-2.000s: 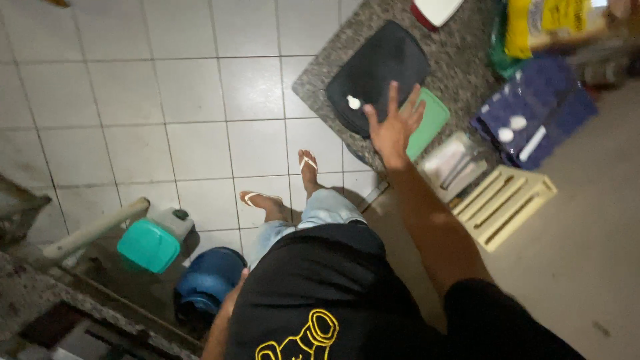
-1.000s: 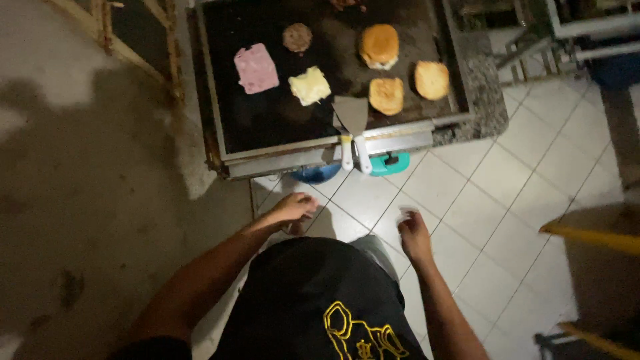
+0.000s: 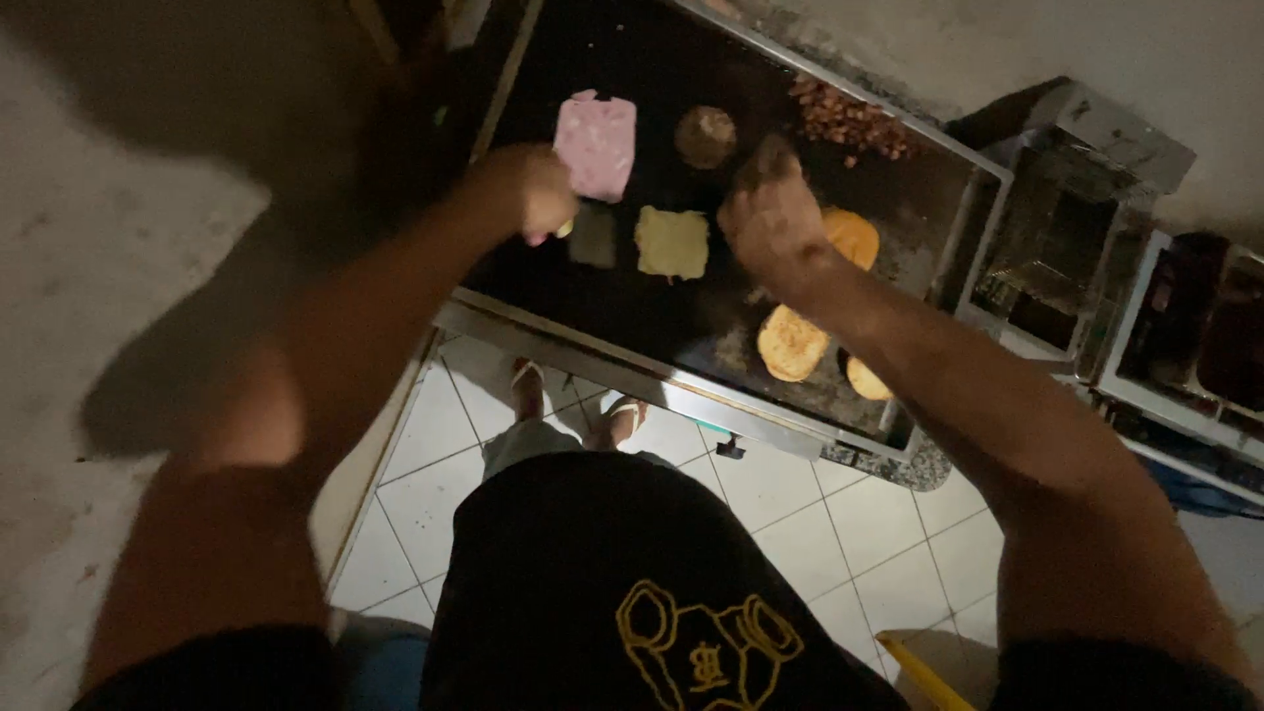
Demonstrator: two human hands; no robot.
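Note:
My left hand [image 3: 543, 193] is closed on a spatula over the left side of a black griddle [image 3: 632, 321]; its grey blade [image 3: 592, 235] lies below a pink ham slice [image 3: 596, 146] and beside a square of melted cheese [image 3: 671, 242]. Curled over the griddle, my right hand [image 3: 775, 217] is blurred, with a dark shape at its fingers; what it holds cannot be made out. A round patty [image 3: 706, 137] lies between the hands. Near my right forearm are a browned bun half [image 3: 793, 343], a second piece [image 3: 869, 377] and an orange-topped bun [image 3: 851, 237], partly covered.
Chopped browned meat [image 3: 854, 118] is heaped at the griddle's back right. A metal frame with a basket [image 3: 1047, 247] and another metal-rimmed unit [image 3: 1200, 326] stand to the right. A granite counter corner [image 3: 923, 464] juts below the griddle's right end. Something yellow [image 3: 923, 671] is at lower right.
Both hands have moved from in front of the griddle to over the food. The two spatulas no longer lie at its front edge; one is now in my left hand.

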